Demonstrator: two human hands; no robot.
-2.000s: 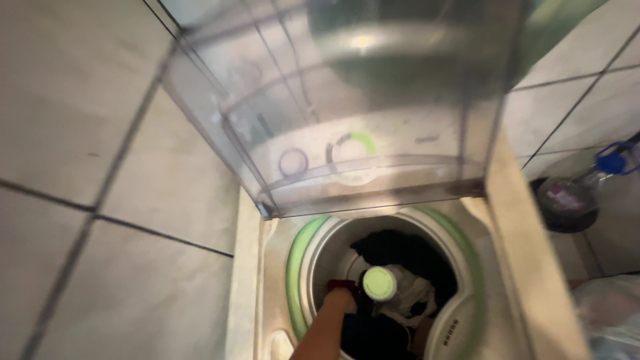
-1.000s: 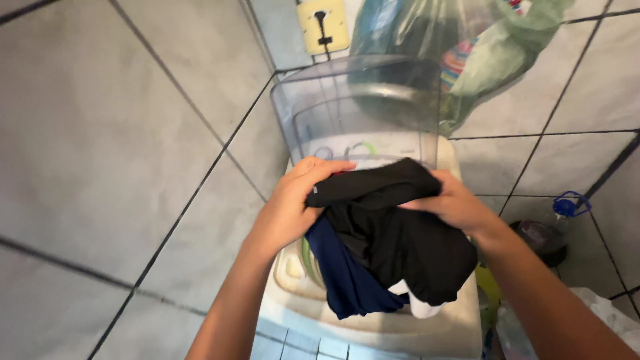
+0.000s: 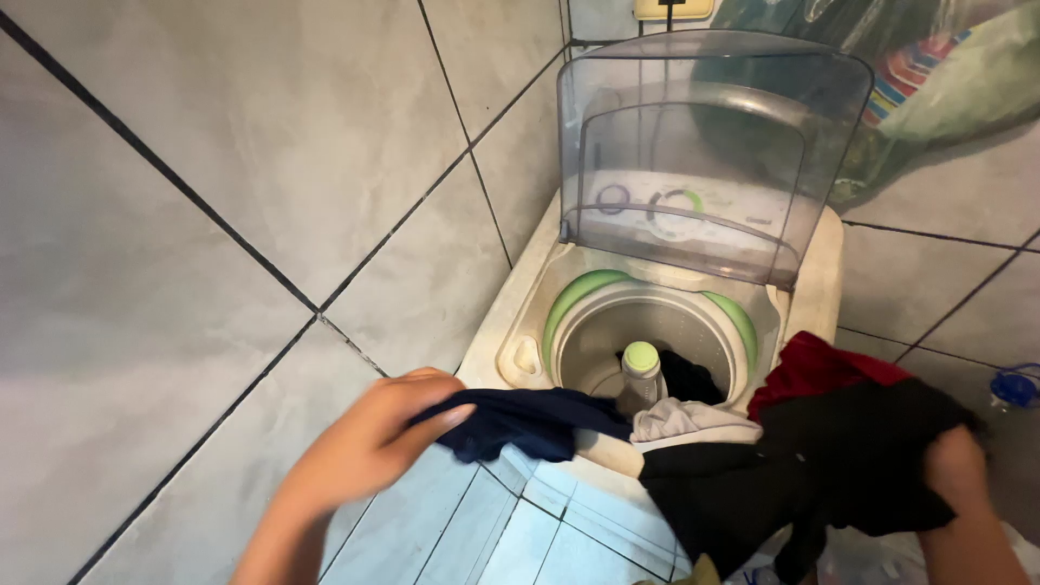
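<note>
My left hand (image 3: pixel 390 439) grips one end of a navy cloth garment (image 3: pixel 528 418), which stretches right toward the front rim of a top-loading washing machine (image 3: pixel 816 280). At the lower right, my right hand (image 3: pixel 959 471) holds black clothing (image 3: pixel 812 463), its fingers partly hidden by the fabric. A dark red cloth (image 3: pixel 821 370) lies against the top of that black bundle. Between my hands, a light grey cloth (image 3: pixel 691 418) rests at the front rim. Inside the drum, a dark garment (image 3: pixel 691 378) lies beside the agitator with a green cap (image 3: pixel 640 357).
The transparent lid (image 3: pixel 715 138) stands raised. A tiled wall (image 3: pixel 244 203) is at the left. A green plastic bag (image 3: pixel 934 106) hangs at the upper right, below and beside a yellow outlet (image 3: pixel 673 8). A blue-topped bottle (image 3: pixel 1014 388) is at the right edge.
My hands were together on the bundled dark clothes above the machine; they are now far apart, with the navy garment at the left and the black clothing at the right. The drum opening is visible again.
</note>
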